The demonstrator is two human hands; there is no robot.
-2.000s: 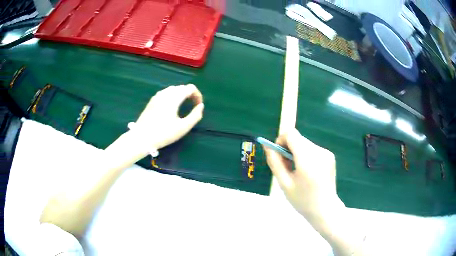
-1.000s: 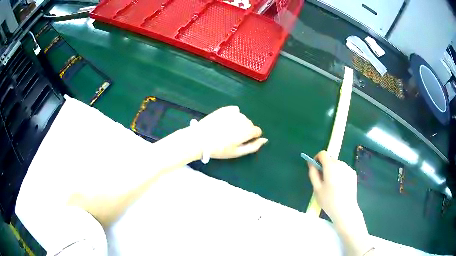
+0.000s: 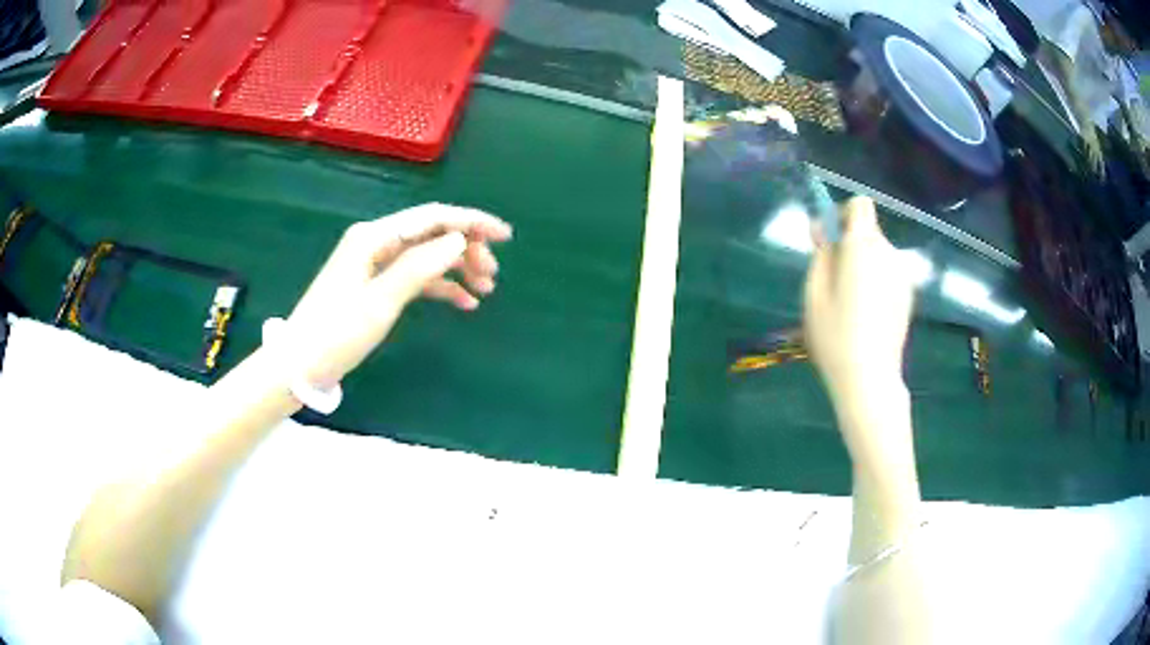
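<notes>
My left hand (image 3: 406,267) is over the green conveyor belt (image 3: 536,365), fingers apart and holding nothing. My right hand (image 3: 860,296) is right of the divider strip and holds the pale blue-teal tweezers (image 3: 825,205), which point up and away; their tips are blurred. A phone middle frame (image 3: 933,353) lies on the belt behind my right hand and wrist, which hide part of it. Its orange-gold traces show on both sides of the hand. Another phone middle frame (image 3: 149,306) lies on the belt at the left, left of my left hand.
A cream-yellow divider strip (image 3: 656,277) crosses the belt between my hands. A red tray (image 3: 284,69) stands beyond the belt at upper left. A dark blue tape roll (image 3: 927,95) and a gold-brown dotted sheet (image 3: 769,86) are at upper right. A white cover (image 3: 492,554) lies under my forearms.
My right hand has moved up and away with the tweezers. My left hand's fingers have spread. The view has shifted, and the frame that was by my left forearm now shows farther left.
</notes>
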